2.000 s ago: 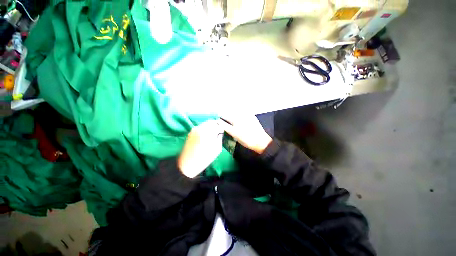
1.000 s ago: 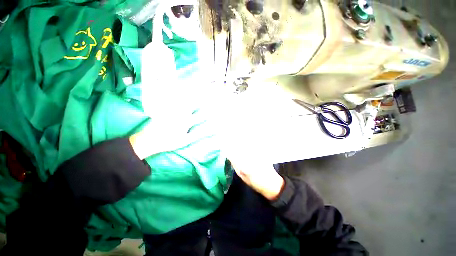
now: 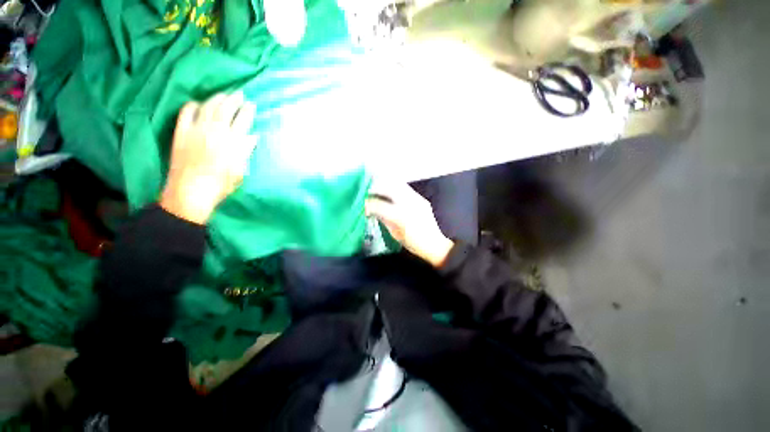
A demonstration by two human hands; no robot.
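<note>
A broad green garment piece (image 3: 287, 215) spreads from the sewing table over its front edge towards my lap, its middle washed out by glare. Yellow lettering (image 3: 203, 24) shows on green cloth at the top left. My left hand (image 3: 207, 152) lies flat on the cloth at the left, fingers pointing away from me, with folds around them. My right hand (image 3: 409, 221) pinches the cloth's right edge just below the table edge; its fingertips are partly hidden. The needle area near the machine head (image 3: 473, 29) is lost in glare.
Black-handled scissors (image 3: 561, 89) lie on the white table (image 3: 481, 126), right of the cloth. Small metal parts (image 3: 650, 96) are at the table's right end. Darker green cloth (image 3: 42, 270) is heaped at the lower left. Grey floor (image 3: 675, 295) shows at the right.
Since one second ago the view has shifted, cutting off most of the machine head. My left hand has moved left and away from my right hand, which remains at the cloth's right edge.
</note>
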